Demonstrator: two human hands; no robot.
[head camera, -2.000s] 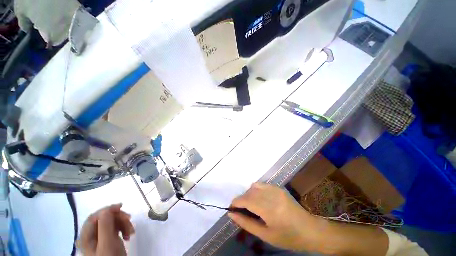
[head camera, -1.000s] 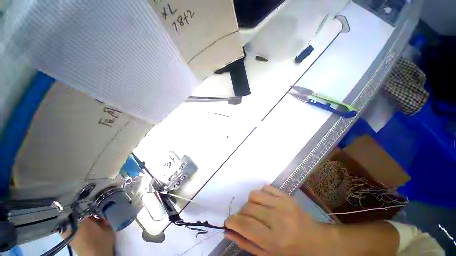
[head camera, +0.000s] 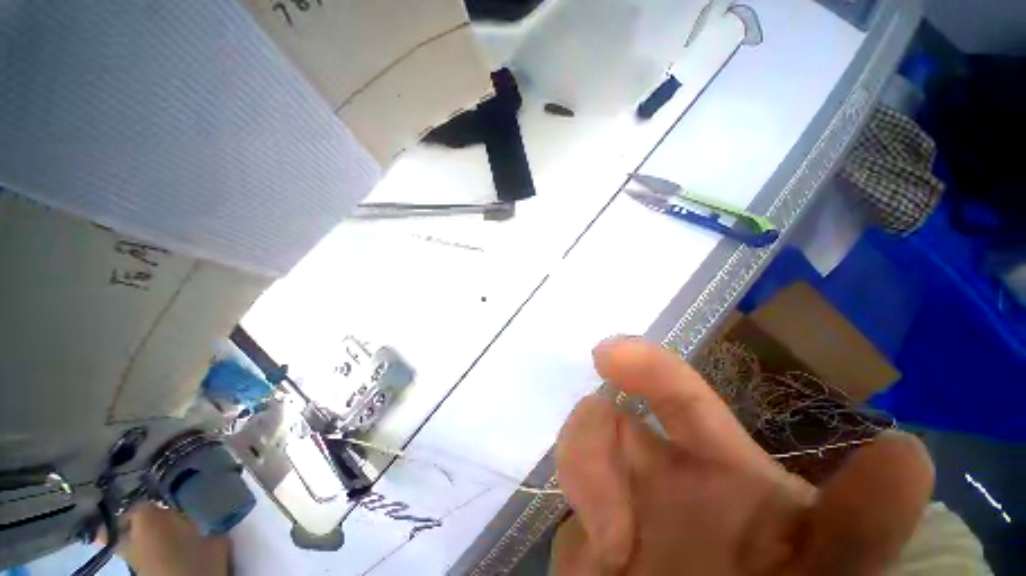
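Observation:
The presser foot and needle plate (head camera: 338, 461) are at the lower left, with a metal folder piece (head camera: 380, 388) beside them. A short black strip end with frayed dark threads (head camera: 399, 513) lies just in front of the foot. A thin pale cord (head camera: 450, 467) runs from the foot area towards my right hand (head camera: 686, 473), which is raised over the table edge with fingers curled. Whether it grips the cord is hidden. My left hand (head camera: 174, 540) is partly behind the machine head and cut off by the bottom edge; its fingers are hidden.
Green-and-blue snips (head camera: 709, 214) lie near the ruler edge. Tweezers (head camera: 439, 210) and a black scrap (head camera: 509, 146) lie further back. Pattern cards (head camera: 146, 315) stand at the left. A carton (head camera: 827, 343) with tangled cord (head camera: 788, 399) is beyond the table edge, beside blue plastic.
My right hand has let go of the black strip and lifted up and to the right. My left hand moved in behind the machine head. The view has moved closer to the needle area.

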